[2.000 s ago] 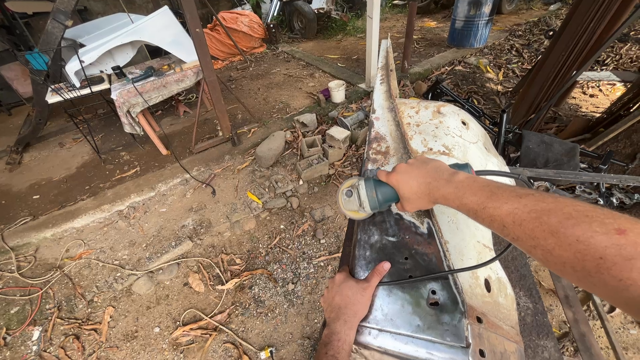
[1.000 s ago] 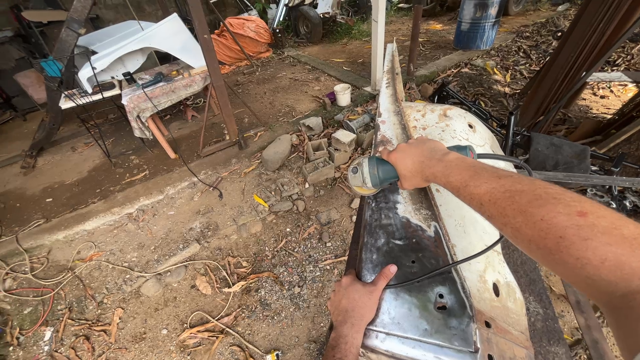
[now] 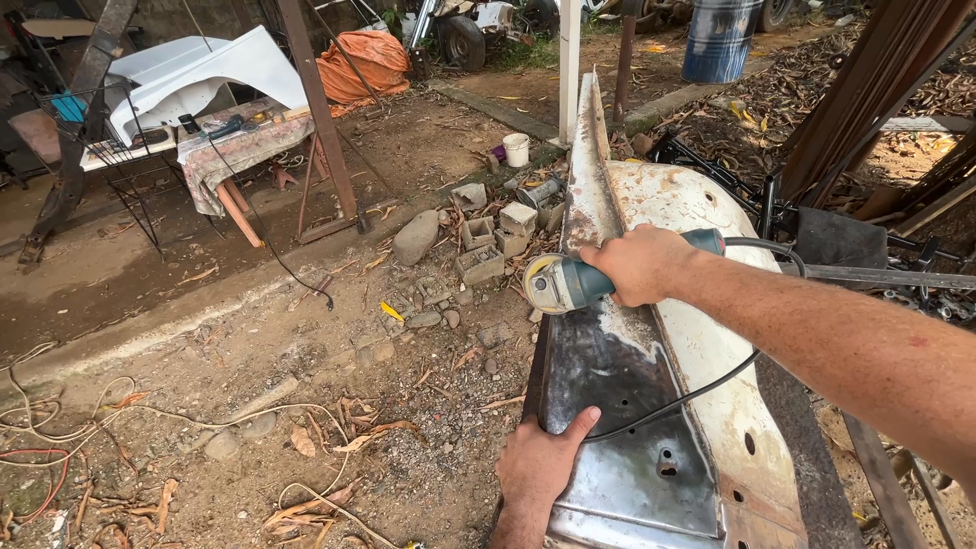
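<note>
My right hand [image 3: 639,264] is closed around the body of a teal angle grinder [image 3: 591,284]. Its round head is over the left edge of a long sheet-metal car body panel [image 3: 610,396], where bare shiny metal meets rusty, worn paint; whether the disc touches the metal cannot be told. My left hand [image 3: 543,461] rests on the panel's left edge, thumb on top, fingers hidden over the side. The grinder's black cord [image 3: 698,390] loops across the panel beside that thumb. A white-painted, rust-spotted part [image 3: 709,305] of the panel curves away at the right.
Broken concrete blocks [image 3: 482,263] and a boulder [image 3: 417,238] lie beyond the panel's left side. A cream cord [image 3: 191,418] winds over the dirt at lower left. A cloth-covered table [image 3: 244,156] carries tools near a white fender [image 3: 229,72]. Black metal parts [image 3: 839,229] lie at right.
Between one second ago and now, the grinder's head has tilted, with more of its round guard side showing. My left hand stays on the panel's left edge.
</note>
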